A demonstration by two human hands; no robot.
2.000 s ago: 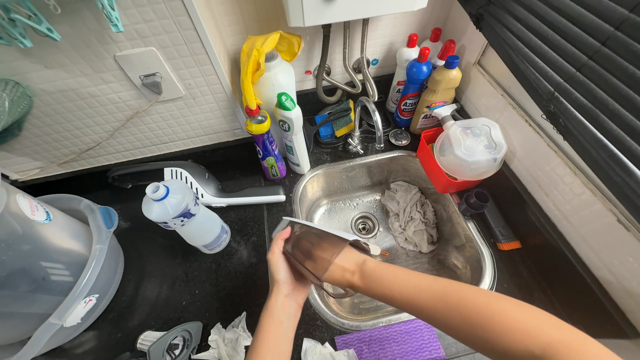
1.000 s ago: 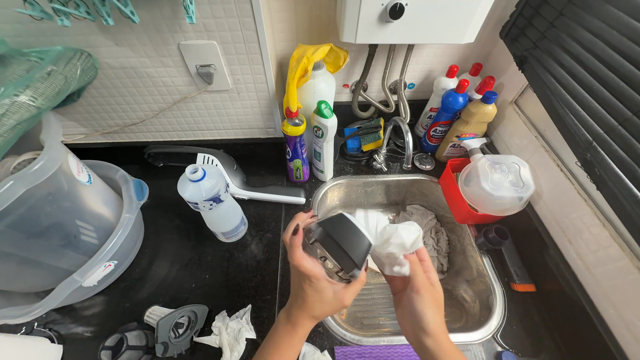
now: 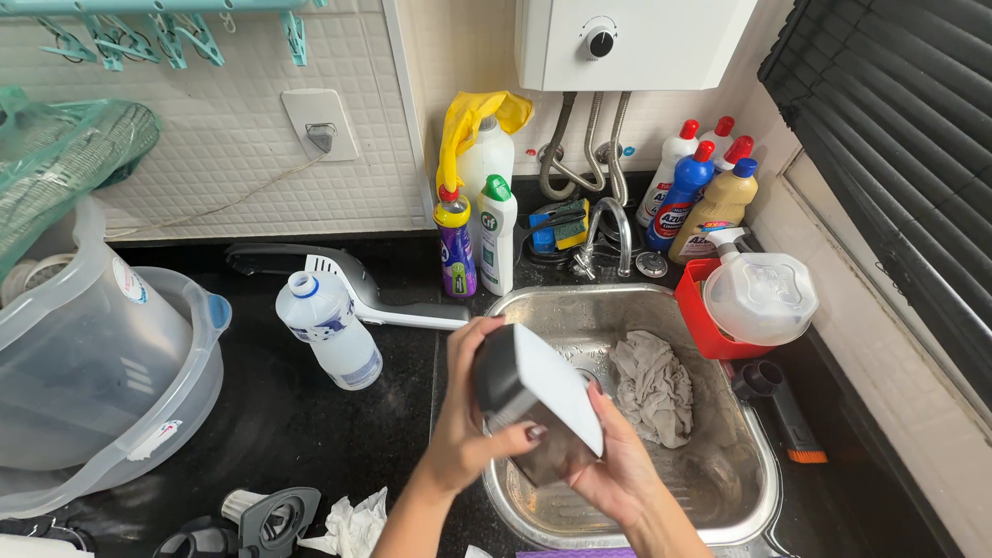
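Both hands hold a black, white and smoky see-through plastic container [image 3: 542, 395], which looks like a vacuum cleaner's dust bin, over the left side of the steel sink [image 3: 752, 496]. My left hand [image 3: 473, 411] grips its dark end, thumb across the smoky wall. My right hand [image 3: 616, 457] holds its other side near the white edge; whether paper is also in that hand is hidden. A crumpled grey cloth [image 3: 651, 387] lies in the basin. Below left, on the counter, are a grey filter holder [image 3: 279, 519] and crumpled white paper [image 3: 356, 523].
An uncapped plastic bottle [image 3: 333, 333] stands left of the sink, before a handheld vacuum's grey-and-white body [image 3: 349, 287]. Clear tubs [image 3: 205, 372] fill the far left. Cleaner bottles [image 3: 496, 232] and the faucet [image 3: 612, 232] stand behind; a red caddy [image 3: 697, 310] and brush attachment [image 3: 794, 426] are at right.
One second ago my right hand held white paper against the container; now its fingers are on the container and the paper is out of sight. The container has turned, showing its white side.
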